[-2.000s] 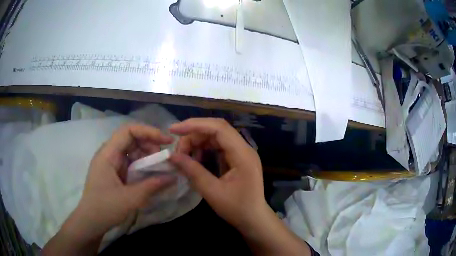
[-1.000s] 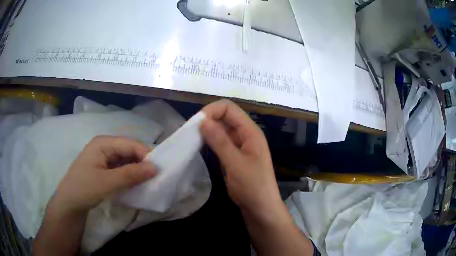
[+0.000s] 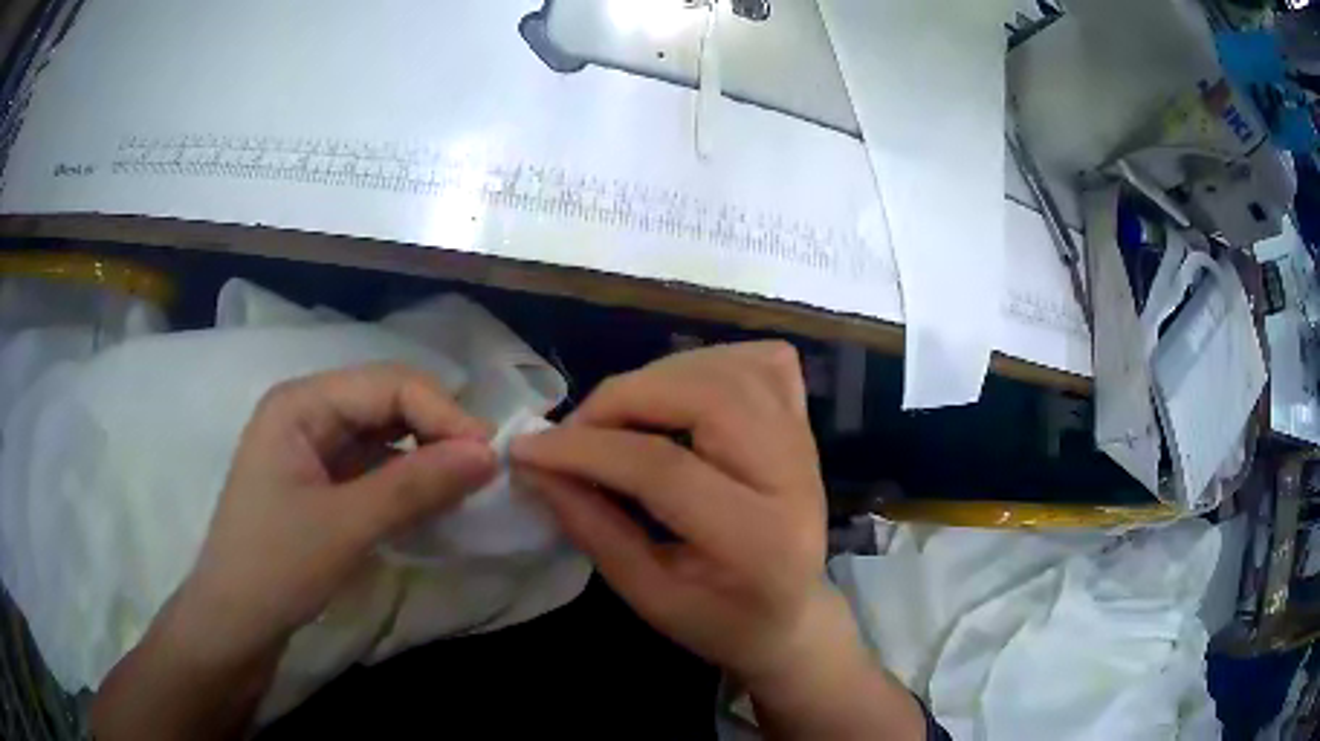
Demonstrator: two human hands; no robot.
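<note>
A small white garment piece (image 3: 518, 437) is pinched between the fingertips of both hands, in front of the table edge. My left hand (image 3: 340, 500) holds it from the left with thumb and forefinger. My right hand (image 3: 695, 500) holds it from the right, its fingertips close to the left ones. Most of the piece is hidden by the fingers, and its lower part blends into the white cloth behind it. No tool can be made out in either hand.
The white sewing table (image 3: 362, 87) with a printed ruler lies ahead. A white strip (image 3: 941, 217) hangs over its edge. White cloth heaps lie at left (image 3: 130, 449) and lower right (image 3: 1057, 623), by yellow rims. Papers (image 3: 1209, 348) stand at the right.
A second ago the piece was stretched between my hands, with my right hand higher. Now my right hand has come down and left, and the fingertips of both hands are close together.
</note>
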